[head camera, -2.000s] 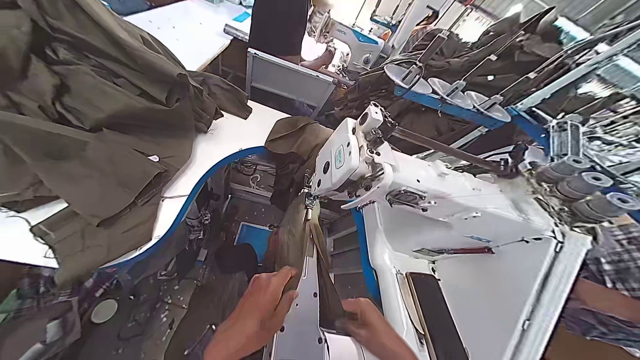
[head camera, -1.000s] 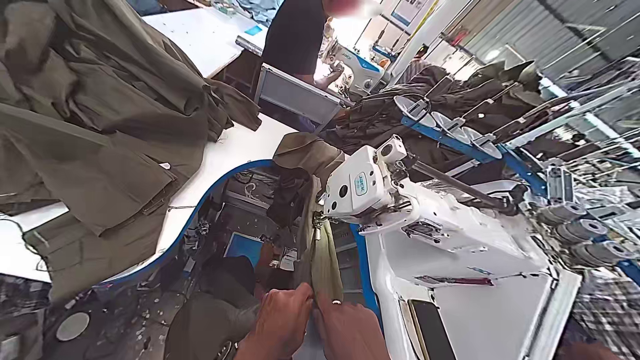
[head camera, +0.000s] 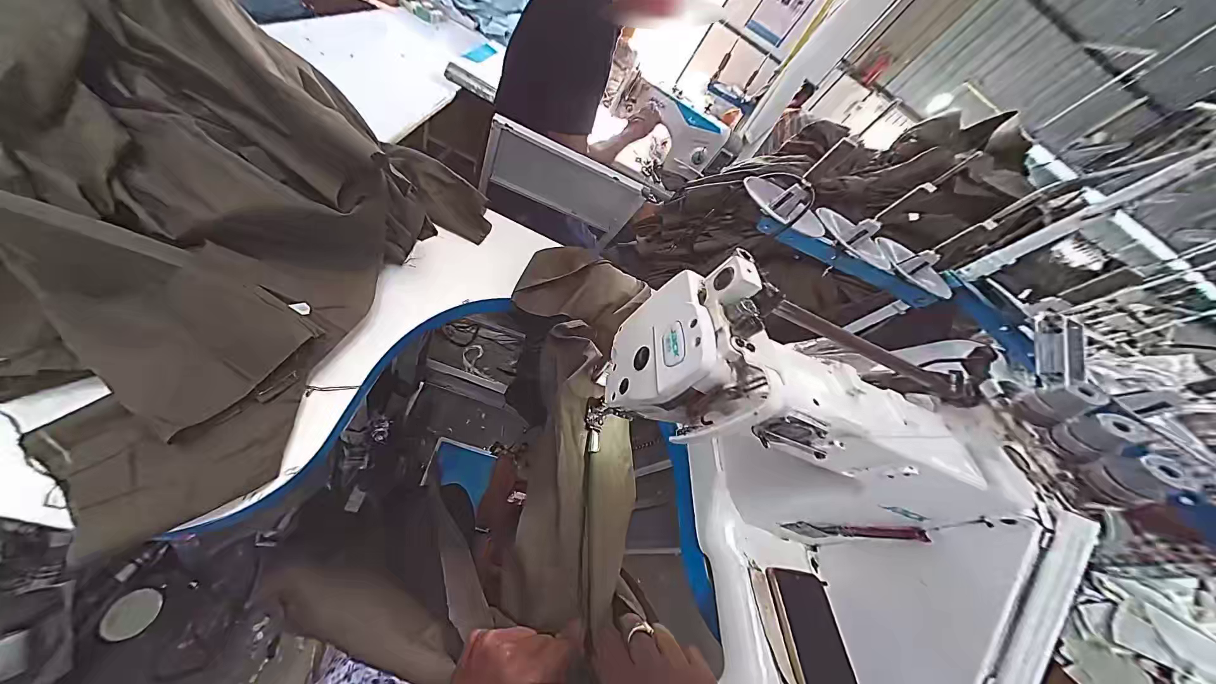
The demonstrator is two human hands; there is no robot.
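Observation:
Olive-brown fabric (head camera: 570,513) runs from beneath the head of a white industrial sewing machine (head camera: 665,342) down toward me, with a seam along its middle. At the bottom edge of the view my left hand (head camera: 518,655) grips the near end of this fabric. My right hand (head camera: 660,655), with a ring on one finger, holds the fabric just beside it. Both hands are partly cut off by the frame, and some fingertips are hidden. The presser foot (head camera: 594,418) sits at the fabric's seam, well beyond my hands.
A heap of olive-brown cloth (head camera: 190,237) lies on the white table (head camera: 332,380) with a blue edge at left. Thread cones (head camera: 1111,437) stand at right. Beyond the machine, a person in a dark top (head camera: 556,66) works at another sewing machine (head camera: 689,133).
Two seconds ago my hands were apart on either side of the machine arm; they came together on the fabric and are now lower in view. More of the fabric hangs spread below the needle area.

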